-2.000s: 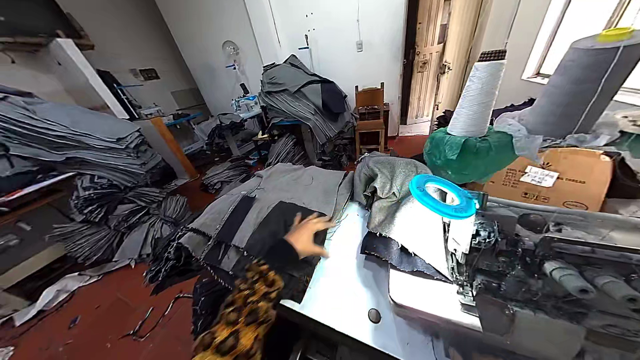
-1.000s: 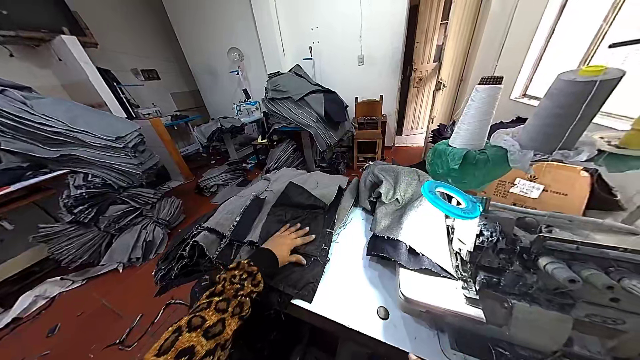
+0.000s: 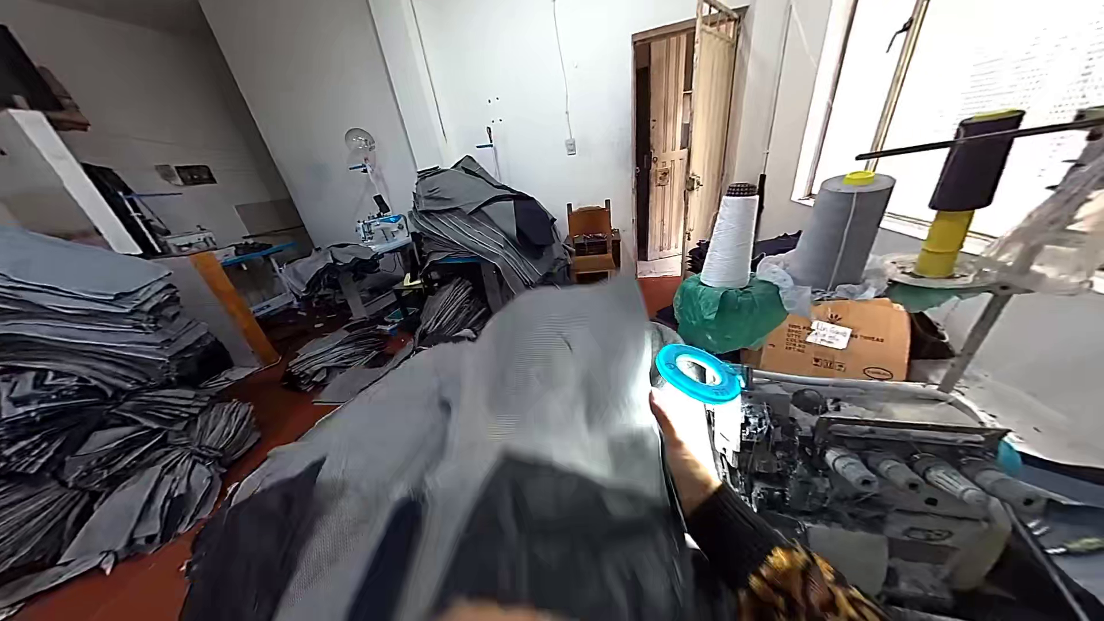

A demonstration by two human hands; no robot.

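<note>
A grey fabric piece with a dark pocket-like panel (image 3: pixel 561 379) is raised in front of me, blurred. At its right edge is my right hand (image 3: pixel 686 457), gripping the cloth, its fingers partly hidden. Only a blurred bit of my left hand (image 3: pixel 496 611) shows at the bottom edge, against the dark panel (image 3: pixel 561 526); its fingers cannot be made out. Just right of the raised cloth stands an overlock-type sewing machine (image 3: pixel 776 466), with a blue-rimmed round lamp or ring (image 3: pixel 699 374) near its head. The raised cloth hides most of the white machine table.
Thread cones, one white (image 3: pixel 731 237) and one grey (image 3: pixel 841 233), stand behind the machine near a cardboard box (image 3: pixel 832 341). Bundled grey cut pieces (image 3: pixel 172 466) lie at the left. Farther back are a heaped fabric pile (image 3: pixel 483 224) and a wooden chair (image 3: pixel 592 241).
The grey fabric has been lifted off the pile and now covers the white table from view. My right hand has come into view at its edge; my left hand, earlier spread on the dark cloth, is now lower.
</note>
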